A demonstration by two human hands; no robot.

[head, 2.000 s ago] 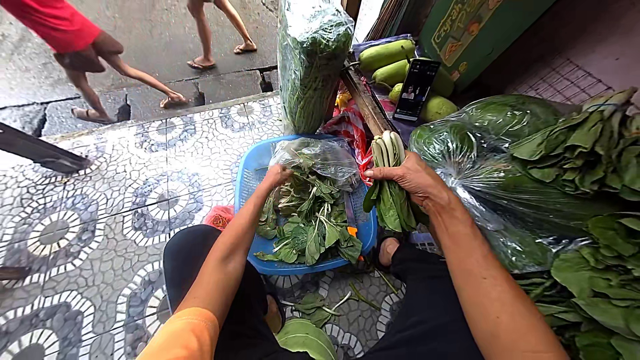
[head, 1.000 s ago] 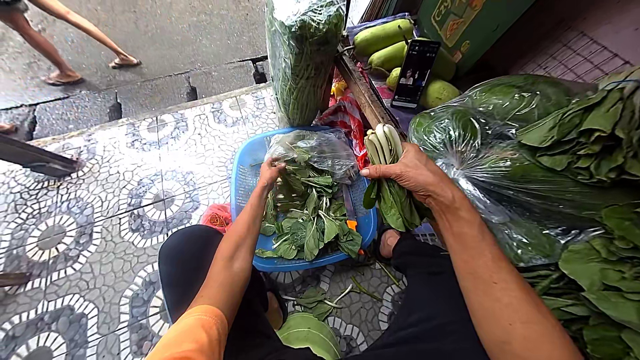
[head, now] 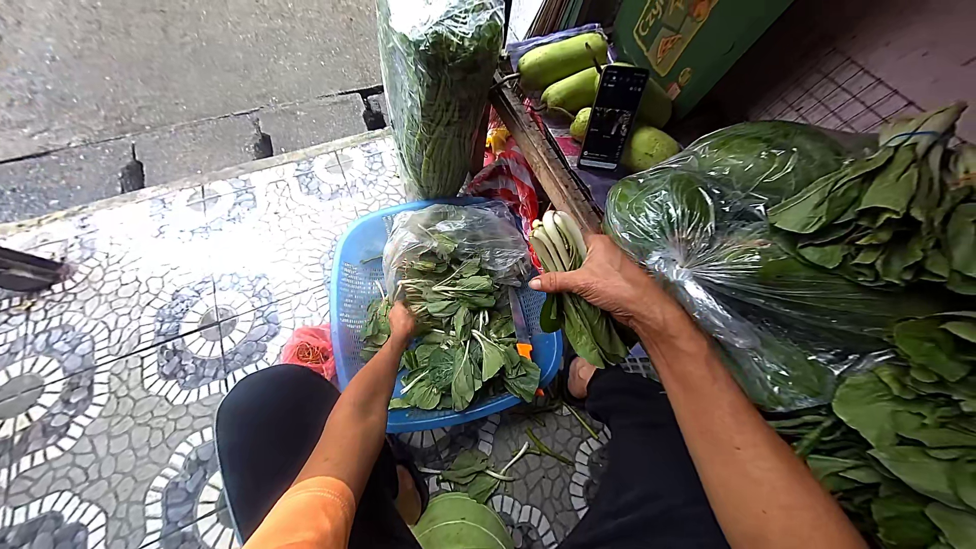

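A bunch of leafy greens with pale stalks point(head: 563, 248) is gripped in my right hand point(head: 602, 282), stalks up and leaves hanging down at the right rim of the blue plastic basket point(head: 450, 418). My left hand point(head: 402, 320) is at the left part of the loose leafy greens point(head: 465, 305) inside that basket; its fingers are partly hidden among stalks, so its hold is unclear. A clear plastic bag point(head: 457, 236) lies over the back of the greens. Along the basket's right side rests a knife point(head: 521, 324) with an orange part on its handle.
A wrapped upright bundle of greens point(head: 438, 99) stands behind the basket. Back right are green gourds point(head: 560, 61), a phone point(head: 614, 114) and a wooden bar point(head: 545, 149). Bagged vegetables point(head: 732, 252) and bunched leaves point(head: 877, 206) fill the right. A pink bag point(head: 311, 349) lies left.
My left hand has moved down, toward me, from beside the plastic bag to the left part of the greens. My right hand still holds the bunch. The passers-by are out of view.
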